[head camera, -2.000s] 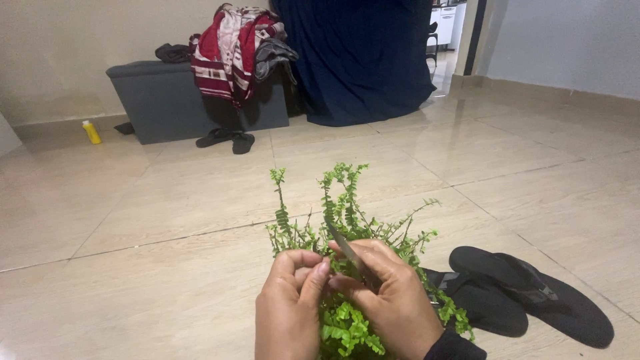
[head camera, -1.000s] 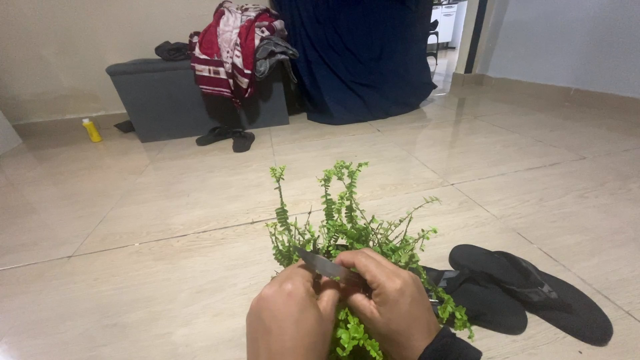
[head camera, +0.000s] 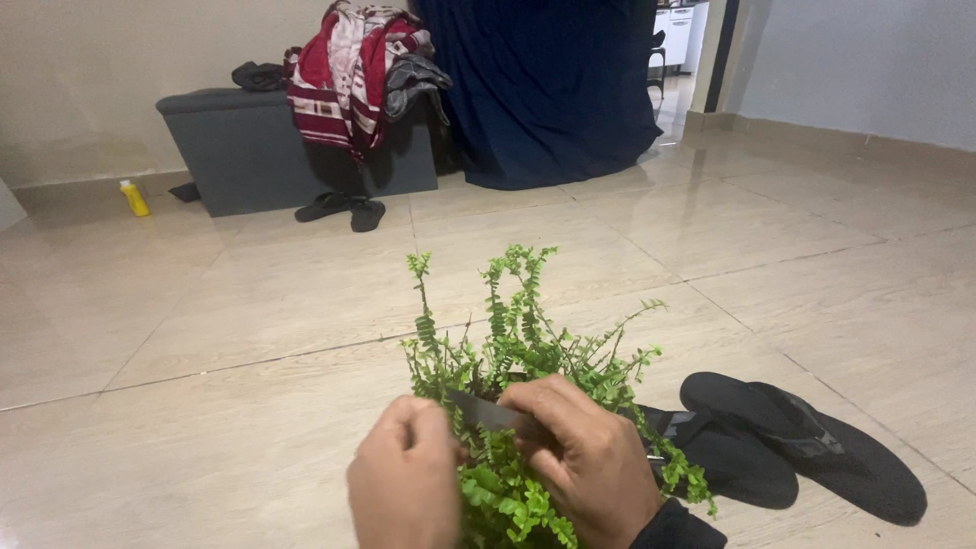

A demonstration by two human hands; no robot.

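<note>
A leafy green fern [head camera: 499,320] stands at the bottom centre of the head view; its base is hidden behind my hands and the leaves. My right hand [head camera: 583,450] is closed around a knife, whose grey metal blade [head camera: 484,412] points left over the fern's stems. My left hand [head camera: 408,465], slightly blurred, is at the fern's left side near the blade tip. Its fingers are curled, and whether anything is pinched between them cannot be told.
Black flip-flops [head camera: 831,442] lie on the tile floor right of the fern. Farther off are a grey bench [head camera: 252,152] with a red patterned cloth [head camera: 339,76], another dark pair of flip-flops [head camera: 367,215], a yellow bottle [head camera: 135,198] and a dark blue curtain [head camera: 549,91].
My hands, close together over the fern one second ago, are now apart, with the left hand farther left. The knife blade remains over the stems.
</note>
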